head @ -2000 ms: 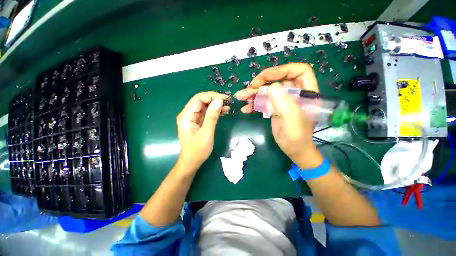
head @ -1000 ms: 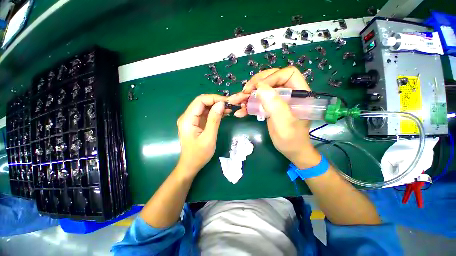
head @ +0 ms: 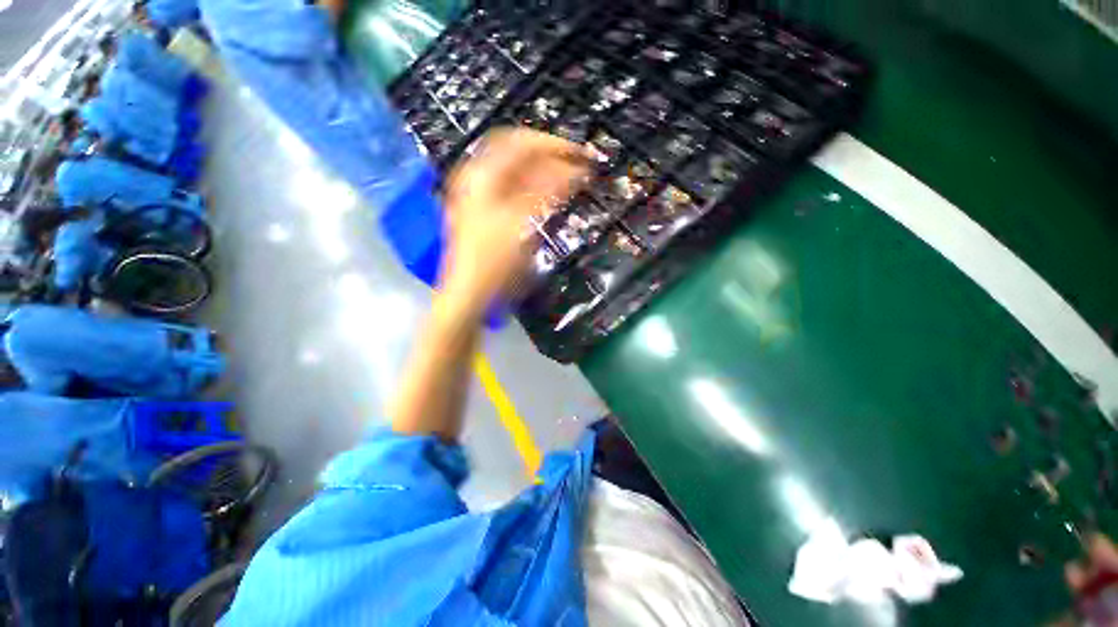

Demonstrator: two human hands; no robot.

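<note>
My left hand (head: 509,202) is over the near left part of the black compartment tray (head: 723,147), fingers towards its pockets. It is blurred, and I cannot tell whether it holds a component. The tray's pockets hold small shiny parts. My right hand (head: 1095,576) is cut off by the right edge at the lower right; only blurred fingertips show, with something pinkish-red at them that I cannot make out. A crumpled white wipe (head: 864,570) lies on the green mat near the bottom.
Small dark components (head: 1048,478) are scattered on the mat at the right, beside a white strip (head: 981,263). A blue bin (head: 414,230) shows below the tray's near edge. People in blue (head: 117,349) and round stools line the aisle at the left.
The view has swung left to the tray. My left hand has moved from beside the syringe to over the tray. The syringe's green cap and the grey box have left view; my right hand is mostly cut off.
</note>
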